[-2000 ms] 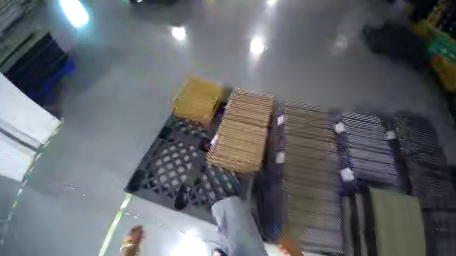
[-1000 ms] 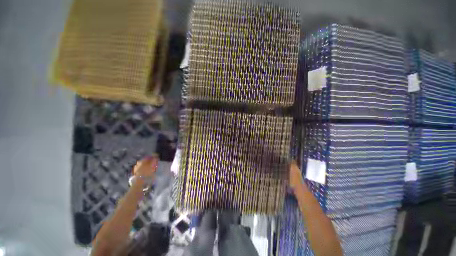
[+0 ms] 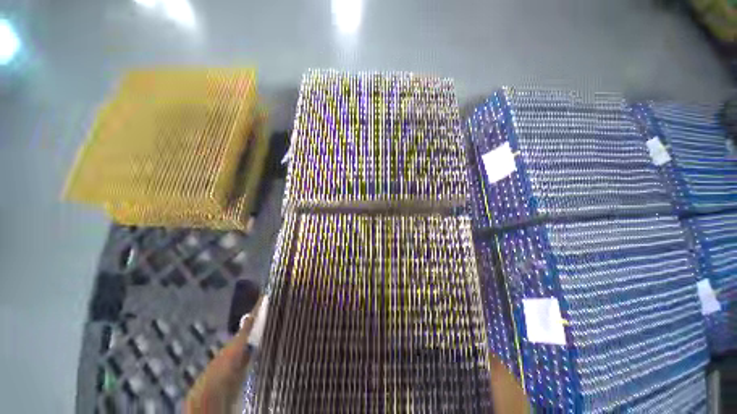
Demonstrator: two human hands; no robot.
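A striped panel stack (image 3: 380, 307) with yellow, white and dark edges fills the lower middle, right in front of me. My left hand (image 3: 222, 368) is against its left side, beside a white label (image 3: 258, 320). My right hand (image 3: 507, 386) is at its right side, low in the picture. The fingers of both hands are mostly hidden, but the stack sits between them. A second striped stack (image 3: 376, 137) stands just beyond it, across a narrow gap.
Blue-sided panel stacks (image 3: 622, 275) with white labels stand close on the right. A yellow stack (image 3: 170, 141) is at the upper left. A dark grid pallet (image 3: 178, 283) shows at the left. Glossy grey floor (image 3: 420, 40) lies beyond.
My hands have closed in from beside the near striped stack onto its two sides. The near stack now looks larger and reaches the picture's bottom edge, covering my legs.
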